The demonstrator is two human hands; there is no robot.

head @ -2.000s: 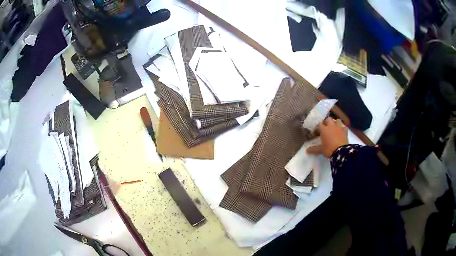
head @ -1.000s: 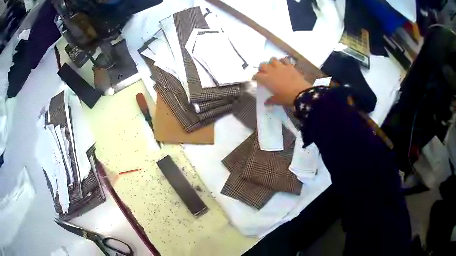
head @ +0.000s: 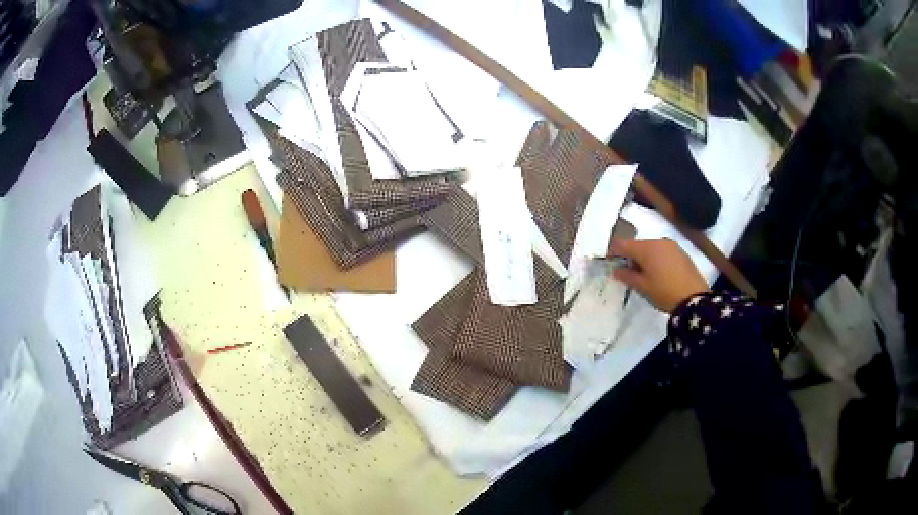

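Note:
My right hand (head: pixel 659 274) reaches in from the lower right, in a dark sleeve with white stars at the cuff. Its thumb and fingertips pinch the edge of small white pieces (head: pixel 596 314); how many is blurred. A slim curved white piece (head: pixel 604 213) rises just beyond the fingertips. A long white card with faint writing (head: pixel 509 251) lies across brown checked pieces (head: pixel 515 337). My left hand is not in view.
Checked pieces with white patterns (head: pixel 403 121) lie over a tan card (head: pixel 332 251). Also there are an orange-handled tool (head: pixel 255 213), a dark bar weight (head: pixel 334 374), shears (head: pixel 166 483), a side pile (head: pixel 101 312), a long wooden stick (head: pixel 503 75) and a machine (head: pixel 151 50).
My right hand has moved from the upper checked pieces down and right to the small white pieces. The long white card now lies uncovered on the checked pieces. The whole view has shifted slightly.

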